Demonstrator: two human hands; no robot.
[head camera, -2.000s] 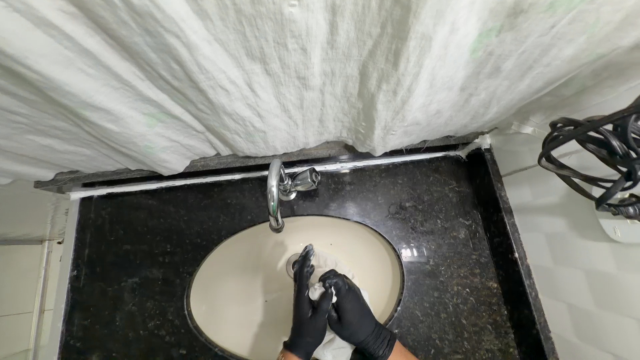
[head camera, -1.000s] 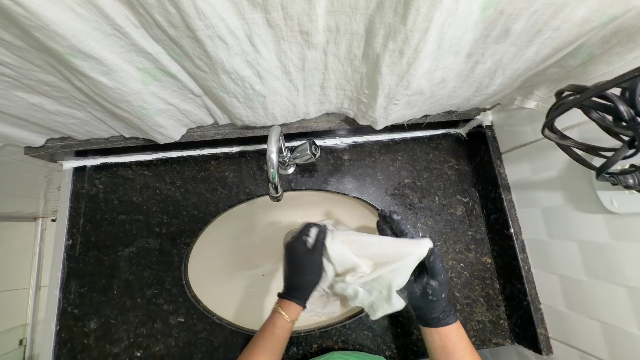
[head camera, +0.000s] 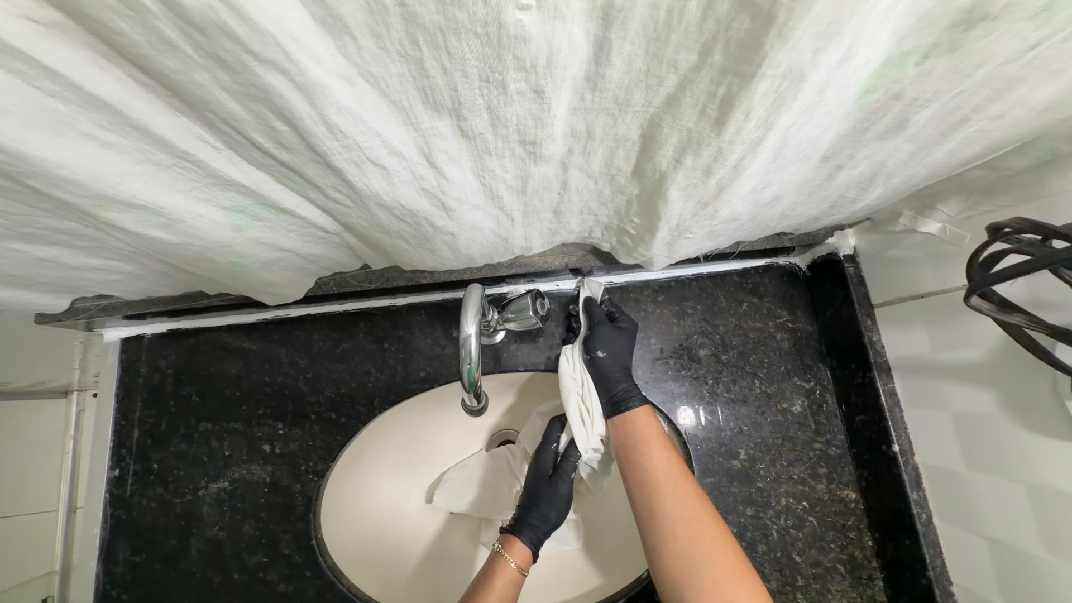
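Observation:
My right hand (head camera: 610, 356), in a black glove, grips one end of a white cloth (head camera: 578, 394) against the back of the black stone countertop (head camera: 737, 394), just right of the tap's knob (head camera: 525, 310). Lower down, over the oval cream sink basin (head camera: 377, 494), my left hand (head camera: 548, 486), gloved in black too, holds the cloth's middle. Loose folds of the cloth spread inside the basin beside the drain (head camera: 502, 438). Left of my right hand stands the chrome faucet spout (head camera: 471, 352).
A white fabric sheet (head camera: 502, 134) hangs along the back, above a white sealant strip (head camera: 276, 311). A raised stone edge (head camera: 879, 419) bounds the counter at right. Coiled black cable (head camera: 1022, 285) hangs by the white wall at far right.
My right hand has moved up and left, from the basin's right side to the counter's back edge, with cloth in it. The cloth, spread out a second ago, is now drawn long between both hands.

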